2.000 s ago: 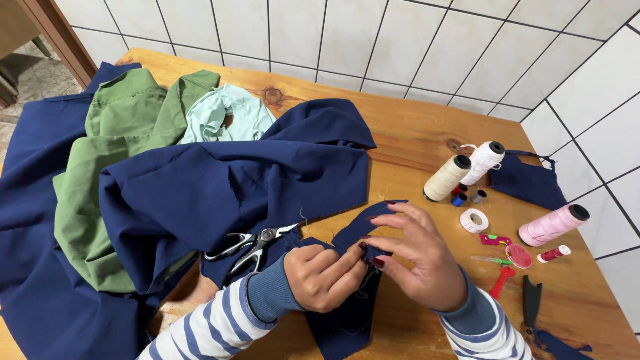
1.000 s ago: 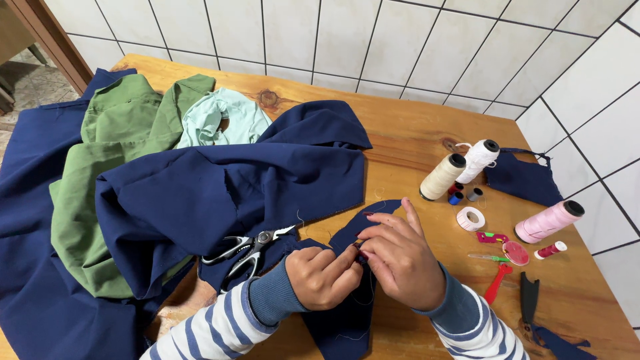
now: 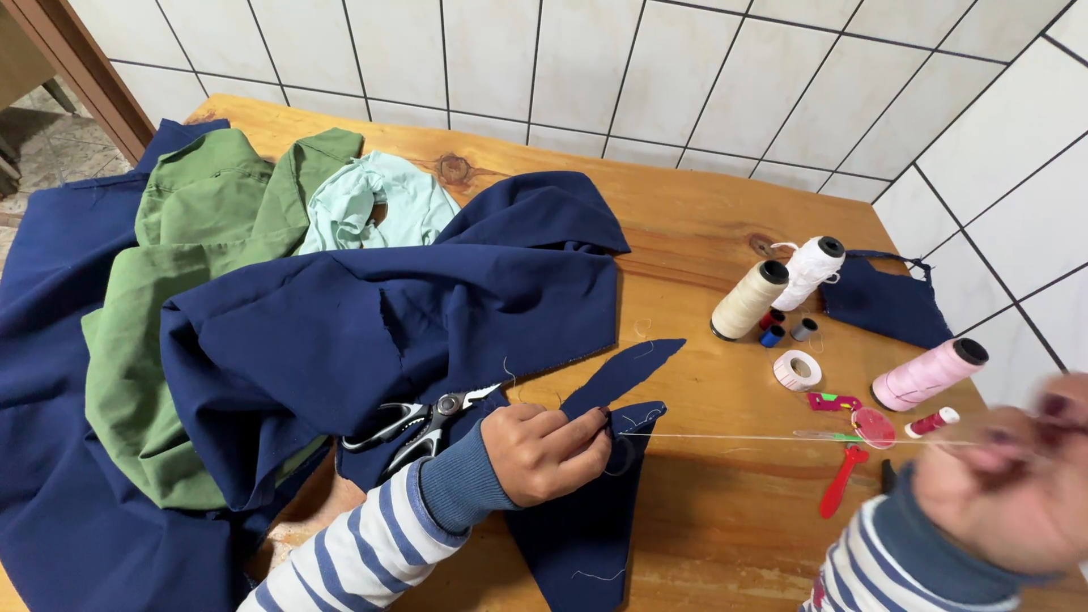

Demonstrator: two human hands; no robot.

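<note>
My left hand [image 3: 544, 450] pinches a piece of navy blue fabric [image 3: 578, 535] between thumb and fingers. A pale thread [image 3: 748, 438] runs taut from that fabric to my right hand [image 3: 1003, 476], which is blurred at the right edge with its fingers drawn together. Whether a needle is between those fingers cannot be told. A pointed strip of the navy fabric [image 3: 629, 374] sticks out beyond my left hand. Scissors with dark and grey handles [image 3: 433, 416] lie partly spread, just left of my left hand, beside the large navy cloth [image 3: 493, 306].
Green cloth [image 3: 144, 357] and a mint cloth [image 3: 399, 195] lie at the left. Cream [image 3: 748, 302], white [image 3: 812, 272] and pink thread cones [image 3: 926, 374], small spools, a tape roll [image 3: 797, 371] and a red tool [image 3: 843, 483] are at the right. A tiled wall borders the wooden table [image 3: 680, 204].
My right hand has moved away from my left hand to the right, and the thread is now stretched between them. My left hand has stayed at the navy fabric.
</note>
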